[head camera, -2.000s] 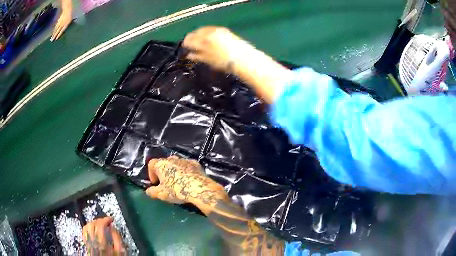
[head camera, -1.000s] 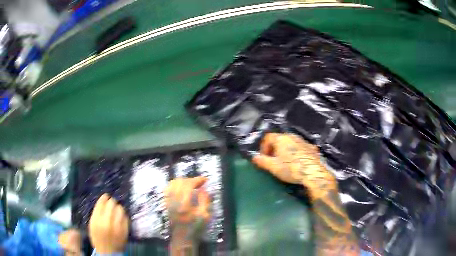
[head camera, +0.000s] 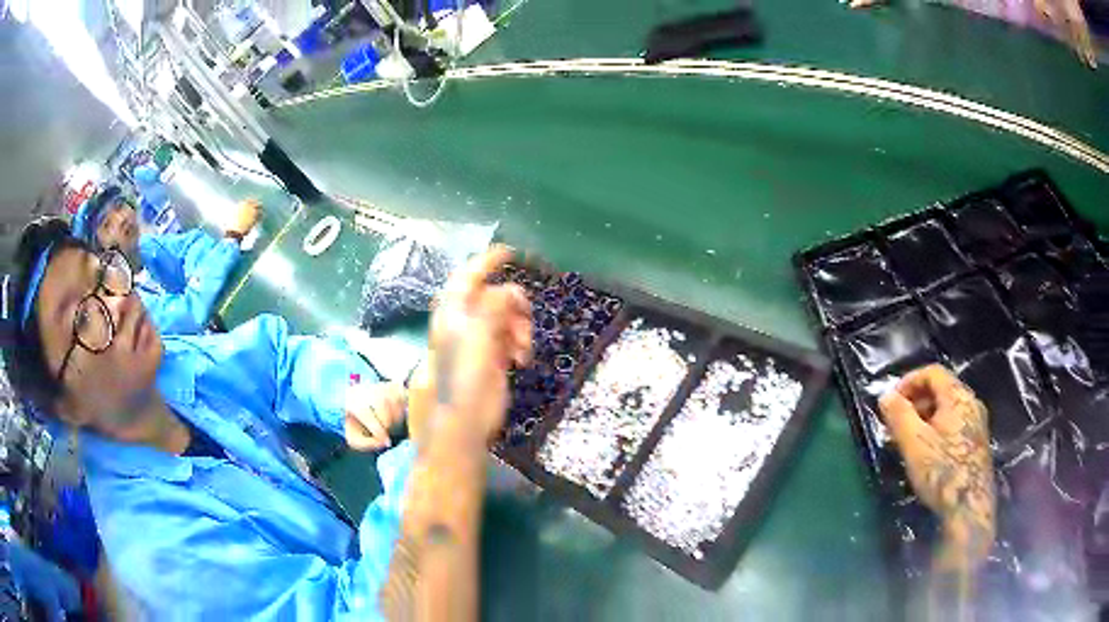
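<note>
The dark parts tray (head camera: 763, 337) lies on the green bench. Black rings (head camera: 566, 318) fill its left compartment and whitish clear small parts (head camera: 718, 456) fill the other two. My left hand (head camera: 480, 322) is blurred above the tray's left side, with bent fingers; I cannot tell if it holds anything. My right hand (head camera: 934, 425) is over the near left part of the glossy black blister tray (head camera: 973, 298), thumb and fingers close together. A small whitish spot shows at its fingertips; I cannot tell if it is a part. The blister tray's right side is cut off.
A crinkled clear bag (head camera: 407, 280) lies left of the parts tray. A seated person in a blue smock (head camera: 219, 486) leans in close on the left, one hand by my left arm, with another worker behind. A dark case (head camera: 703, 34) lies beyond the pale strips. Another person's hand shows top right.
The view has swung left. My left hand has moved from the clear parts to the parts tray's left side. My right hand has stayed at the blister tray, now over its pockets.
</note>
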